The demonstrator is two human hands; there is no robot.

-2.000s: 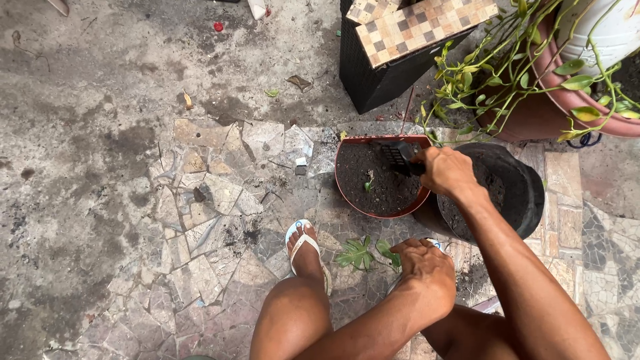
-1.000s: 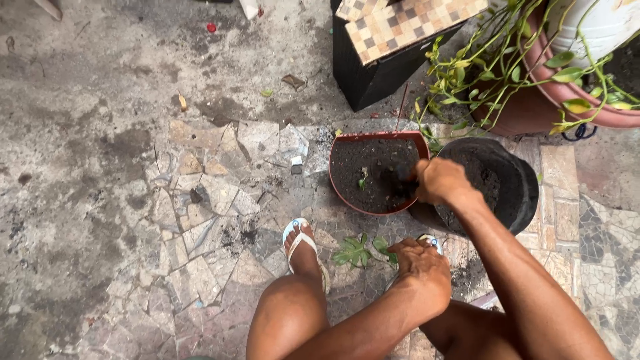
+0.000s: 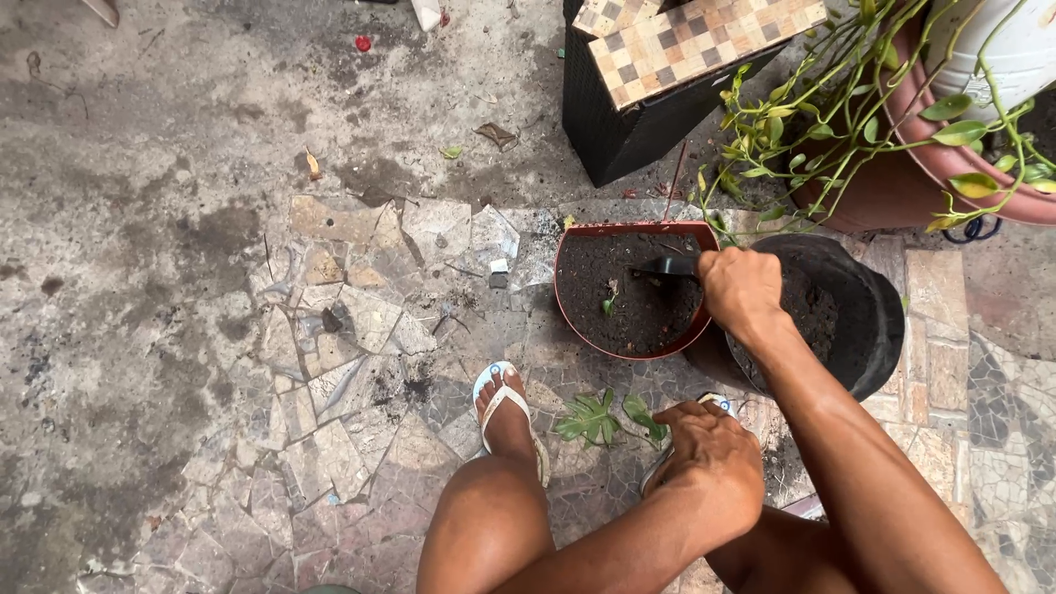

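My right hand (image 3: 742,290) grips a black hand tool (image 3: 670,266) whose working end rests in the dark soil of a half-round terracotta-coloured planter (image 3: 561,309). A small green seedling (image 3: 609,305) lies or stands in that soil, left of the tool. Beside the planter, partly behind my right forearm, is a black pot (image 3: 876,330) with soil inside. My left hand (image 3: 711,454) is over my right knee, at the stem of a lobed green leaf cutting (image 3: 592,419); its fingertips are hidden, so whether it holds the stem cannot be told.
A black woven stand (image 3: 615,136) with a checkered wooden top (image 3: 701,45) is beyond the planter. A large terracotta-coloured pot (image 3: 916,115) with trailing vines (image 3: 825,124) stands at upper right. My sandalled foot (image 3: 505,412) rests on the broken-tile paving (image 3: 363,330).
The black tool's toothed end showed above the soil two seconds ago; now it is lower, with its end hidden. My right hand has shifted slightly with it. My left hand has stayed in place.
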